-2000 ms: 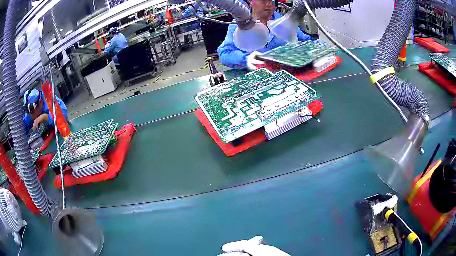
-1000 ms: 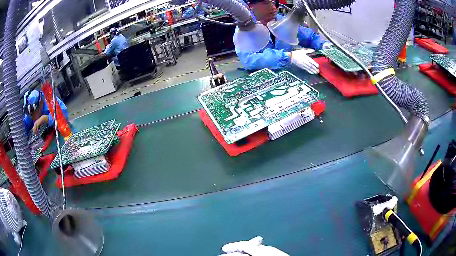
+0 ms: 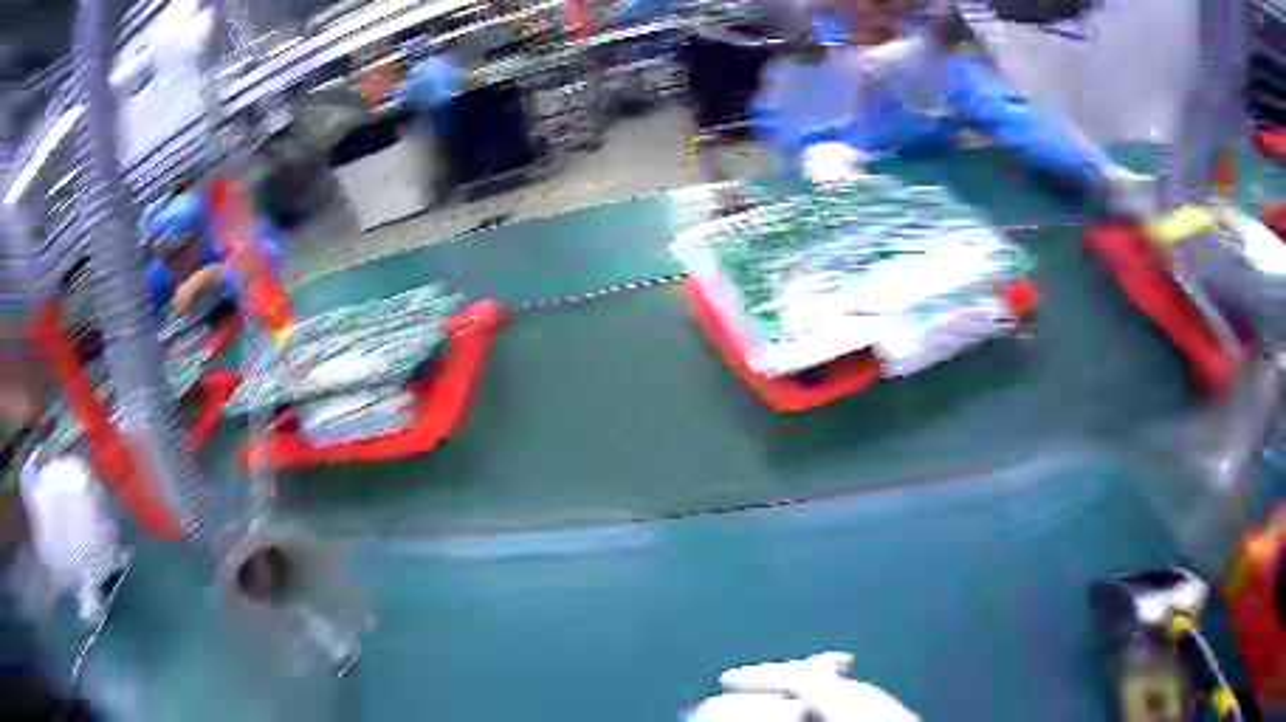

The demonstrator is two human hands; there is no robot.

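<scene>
The picture is blurred by motion. A white-gloved hand (image 3: 801, 694) lies low on the bench at the bottom edge, cut off by it; whether it is my left or right hand, or both together, cannot be told. No held object shows. A large green circuit board (image 3: 860, 268) rests on a red carrier (image 3: 807, 391) on the conveyor, with a silver-white heat sink under its near right edge. The soldering iron (image 3: 1202, 663) sits in its dark stand (image 3: 1128, 621) at the lower right.
Another board (image 3: 346, 339) on a red carrier stands left on the green conveyor (image 3: 607, 395). A translucent extraction cone (image 3: 303, 600) is at lower left. A grey hose (image 3: 127, 268) hangs left. A red carrier (image 3: 1164, 303) is at right. A blue-coated person (image 3: 917, 106) stands across the conveyor.
The whole view has swung, so things appear farther right and blurred. The person across has an arm stretched toward the right carrier. The white glove still rests at the bottom edge.
</scene>
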